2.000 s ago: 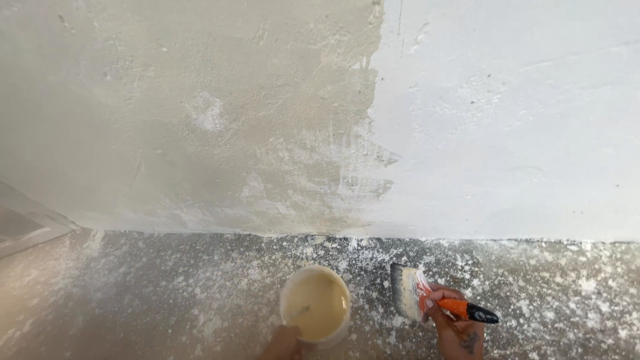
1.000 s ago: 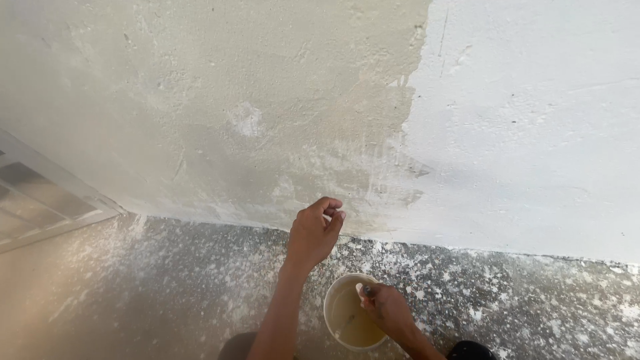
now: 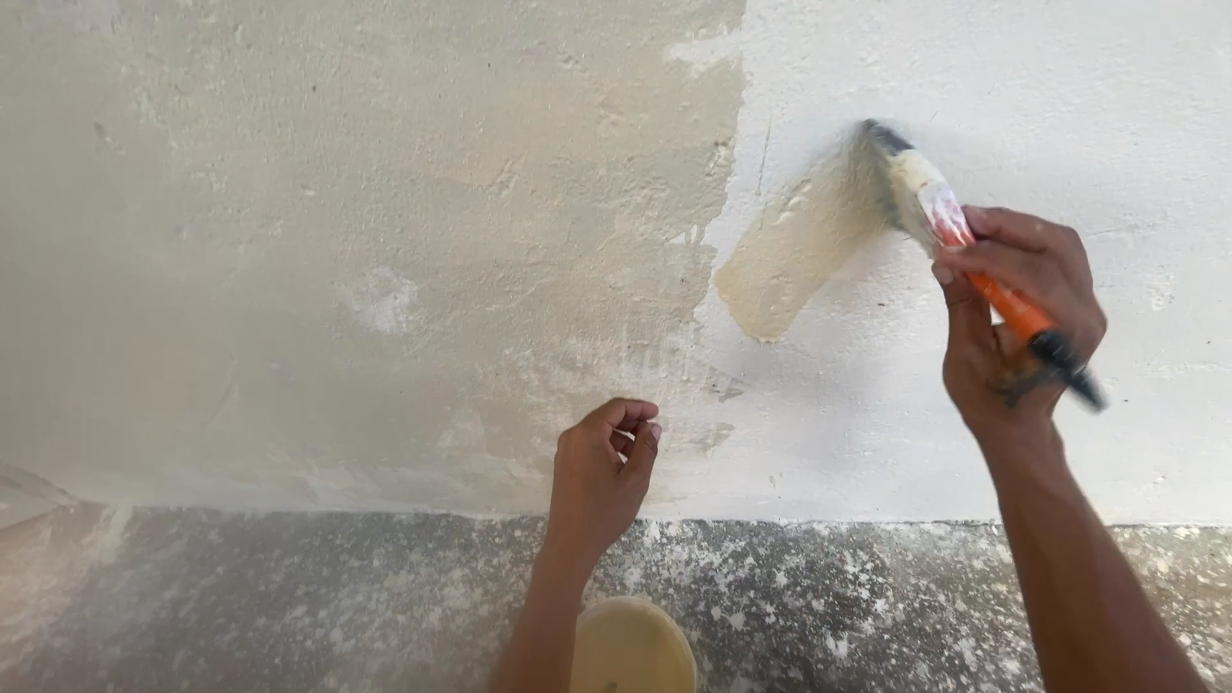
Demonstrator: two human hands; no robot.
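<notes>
My right hand (image 3: 1025, 318) grips a paintbrush (image 3: 1001, 294) with an orange and black handle. The brush's bristles press on the white part of the wall (image 3: 1088, 125), at the upper end of a fresh beige paint stroke (image 3: 799, 260). Loosely curled, my left hand (image 3: 606, 462) holds nothing that I can see and hovers before the lower wall, its fingertips close together. Below it stands a round tub of beige paint (image 3: 640, 647), partly hidden by my left forearm and cut off by the bottom edge.
Beige paint covers the left part of the wall (image 3: 433, 192), with a ragged edge against the white. The grey floor (image 3: 770, 597) along the wall's foot is speckled with white paint. A pale, slanted object (image 3: 29, 496) shows at the far left.
My right hand has moved from the paint tub up to the wall with the brush. A beige stroke now shows on the white area. My left hand stays raised and curled since one second ago.
</notes>
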